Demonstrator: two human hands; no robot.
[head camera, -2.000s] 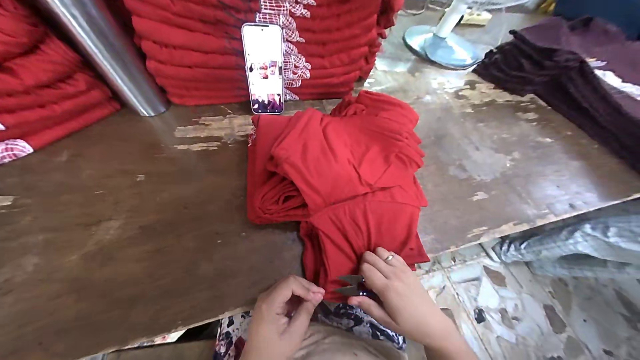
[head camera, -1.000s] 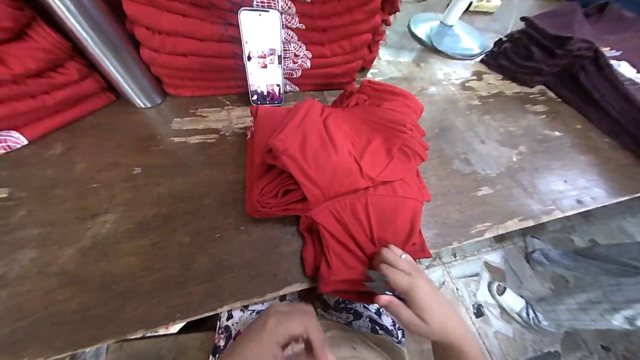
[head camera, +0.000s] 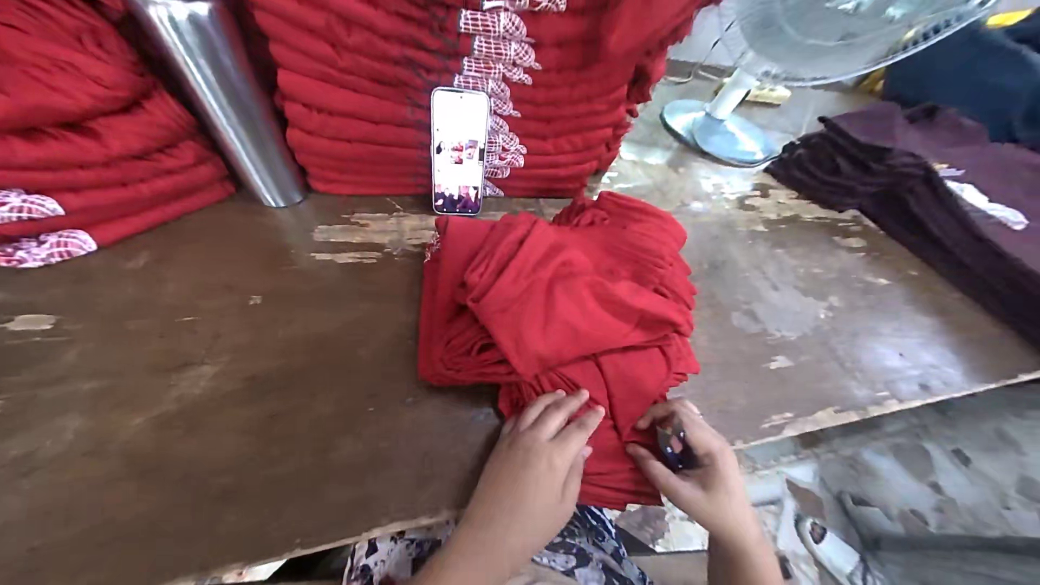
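Observation:
A pile of folded red cloth garments (head camera: 569, 301) lies at the table's front edge, its lower layers hanging a little over it. My left hand (head camera: 540, 447) rests on the lower part of the pile, palm down with fingers spread. My right hand (head camera: 691, 463) is at the right side of that part, thumb and fingers at the cloth's edge. Within its palm sits a small dark tool, likely thread snips (head camera: 673, 445), mostly hidden by the fingers.
Stacks of red garments (head camera: 366, 106) stand behind, with a smartphone (head camera: 459, 154) leaning there and a metal cylinder (head camera: 236, 106) to its left. A fan (head camera: 723, 130) and dark maroon garments (head camera: 918, 187) are on the right. The worn wooden table (head camera: 244, 366) ends in front of me.
My left hand has moved from in front of the cloth onto it. My right hand has shifted to the cloth's right edge, and the snips' blades no longer show. The lower cloth looks rearranged.

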